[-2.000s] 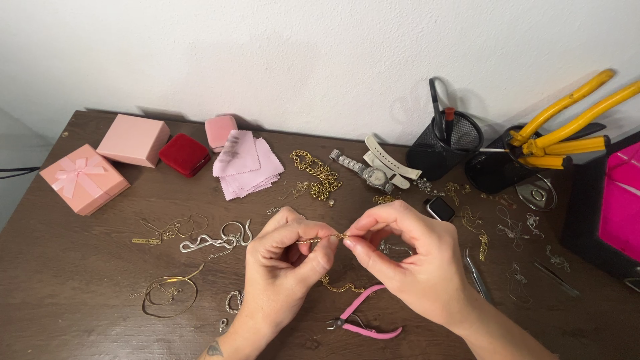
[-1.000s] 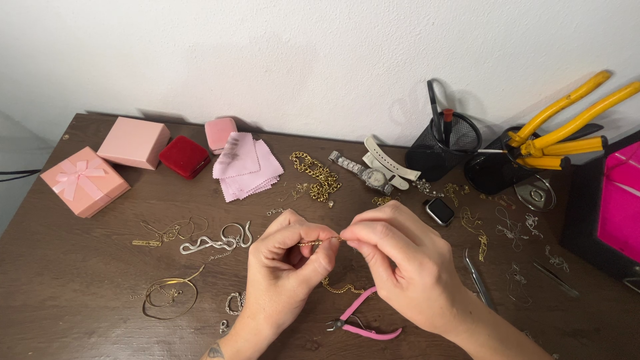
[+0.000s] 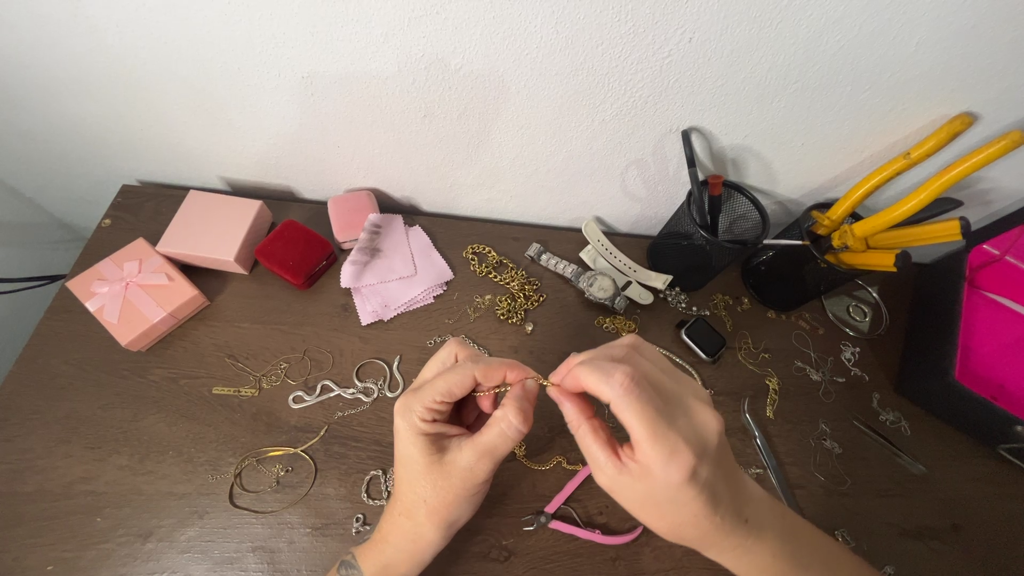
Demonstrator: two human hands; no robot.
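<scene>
Between finger and thumb, my left hand [image 3: 464, 424] pinches a thin gold chain [image 3: 492, 390] near one end. My right hand [image 3: 640, 424] grips the same chain's end at its fingertips, almost touching the left thumb. Part of the gold chain [image 3: 548, 464] hangs or lies below the hands; whether it is one piece with the held part is hidden. Pink-handled pliers [image 3: 588, 532] lie with handles spread just below my right hand. Right of that hand are metal tweezers [image 3: 768, 456] and a smartwatch case without a strap [image 3: 702, 338].
Pink gift boxes [image 3: 214, 230], a red velvet ring box [image 3: 295, 253], polishing cloths [image 3: 400, 272], a chunky gold chain [image 3: 512, 292] and a steel wristwatch [image 3: 588, 280] line the back. Mesh cups [image 3: 704, 232] and yellow-handled tools [image 3: 920, 192] stand back right. Silver chains [image 3: 352, 392] lie left.
The fingers of my right hand have shifted slightly at the chain's end. My left hand keeps its pinch in nearly the same place.
</scene>
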